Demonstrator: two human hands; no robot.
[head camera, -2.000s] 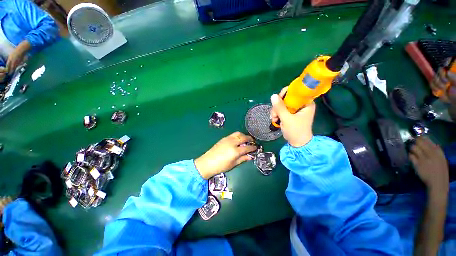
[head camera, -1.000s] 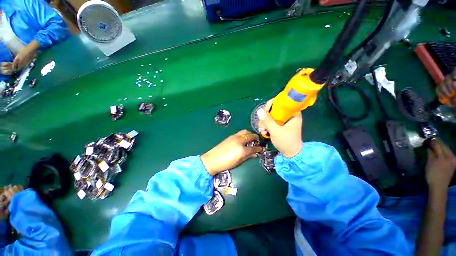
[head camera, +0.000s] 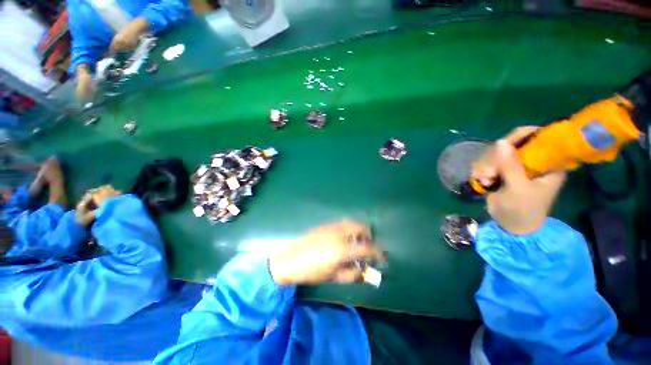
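Observation:
My right hand (head camera: 527, 187) grips the orange electric screwdriver (head camera: 582, 137), its tip end over the round speckled disc (head camera: 462, 165). My left hand (head camera: 328, 253) is blurred, its fingers bent over a module with a white tab (head camera: 372, 276) low in the middle; whether it grips the module is hidden. One silver-black module (head camera: 459, 232) lies beside my right wrist. Another module (head camera: 392, 150) lies left of the disc.
A heap of modules (head camera: 230, 182) with white tabs lies to the left, beside a black ring-shaped object (head camera: 161, 184). Two modules (head camera: 316, 119) and small white bits lie on the green belt. Other workers' hands (head camera: 130, 36) and blue sleeves show at left. A fan stands at the top.
The view has swung left, so the bench things sit further right. My left hand has moved away from the screwdriver tip to the tabbed module nearer me. The screwdriver is back over the disc.

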